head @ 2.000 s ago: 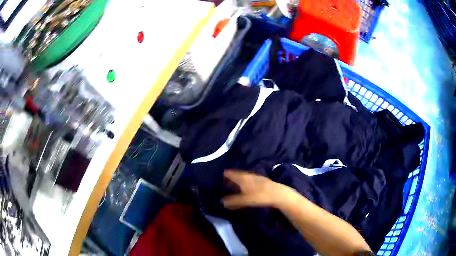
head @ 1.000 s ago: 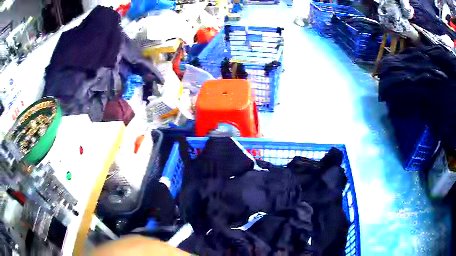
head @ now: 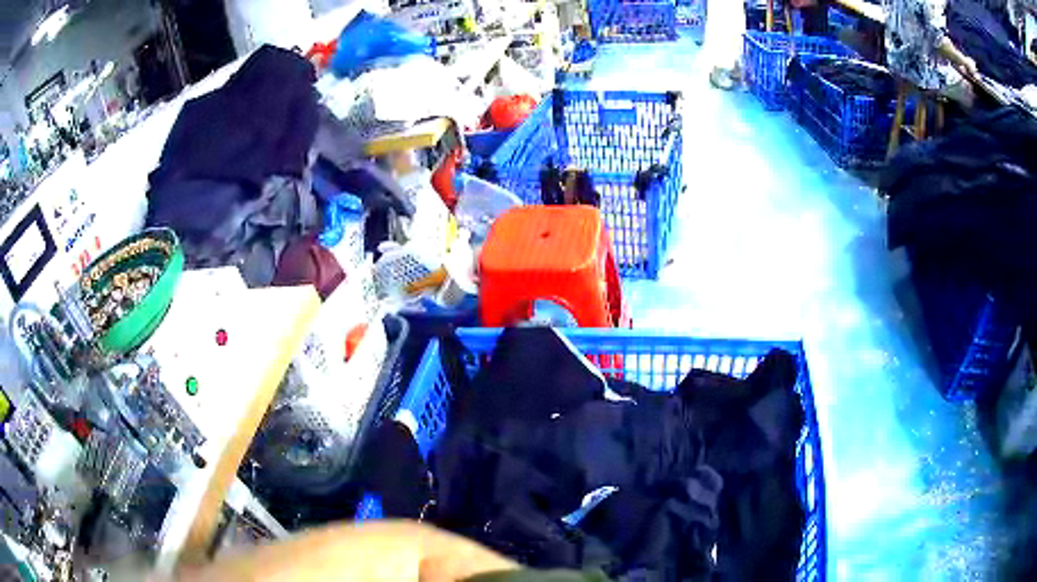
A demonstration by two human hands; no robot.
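Observation:
Dark garments [head: 614, 455] with white trim lie heaped in a blue mesh crate [head: 810, 477] in front of me. My right forearm crosses the bottom edge, with an olive sleeve end at its right. My right hand [head: 245, 559] is blurred and cut off at the lower left, beside the table edge. Its fingers and anything in them cannot be made out. My left hand is out of the picture.
The wood-edged machine table [head: 245, 432] is at left with a green-rimmed bowl of buttons [head: 125, 298]. A dark garment heap [head: 245, 148] lies behind. An orange stool [head: 546, 267] stands beyond the crate; blue flooring [head: 756, 244] runs right.
The view has swung up from the crate to the aisle. My right hand has left the garments and moved to the lower left. No garment has visibly moved with it.

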